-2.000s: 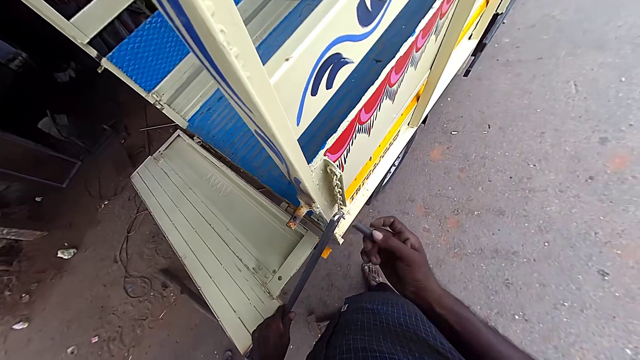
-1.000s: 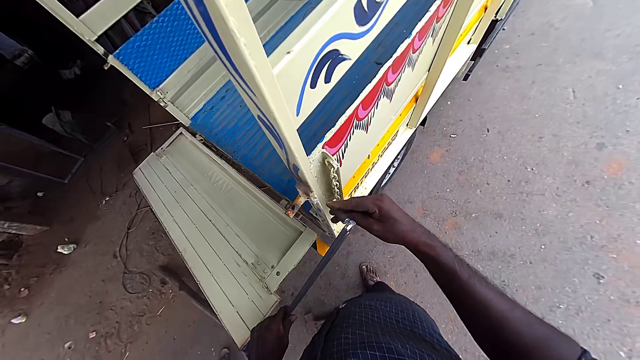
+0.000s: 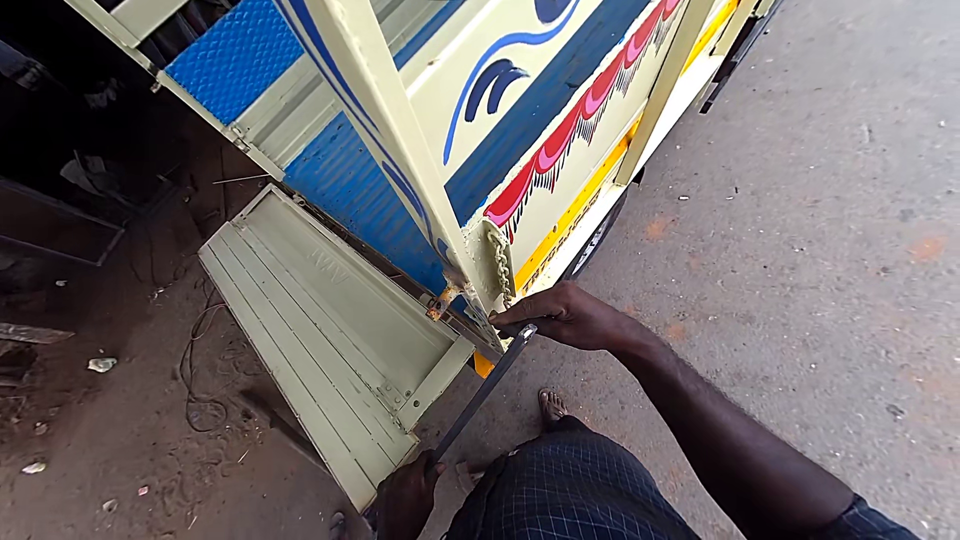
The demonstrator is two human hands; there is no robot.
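My left hand (image 3: 407,491) grips the lower end of a long dark metal bar (image 3: 480,397), which slants up to the right and ends in a bright worn tip just below my right hand (image 3: 559,319). My right hand reaches to the rear corner post (image 3: 405,120) of a painted truck bed, its fingers at the post's lower end, beside a hanging chain (image 3: 501,262). Whether those fingers hold anything cannot be told. A rusty hinge or latch piece (image 3: 444,300) juts from the post's foot. The cream tailgate (image 3: 330,337) hangs lowered to the left of the bar.
The painted side panel (image 3: 555,150) of the truck bed runs away to the upper right, with a tyre (image 3: 596,236) under it. Grey pavement (image 3: 787,262) lies to the right. A thin cable (image 3: 196,375) and scraps lie on the dirt at left, near a dark metal frame (image 3: 97,247).
My right hand has moved from beside the post's lower end up against it. The bar's upper tip now shows below that hand. My left hand has kept its grip.
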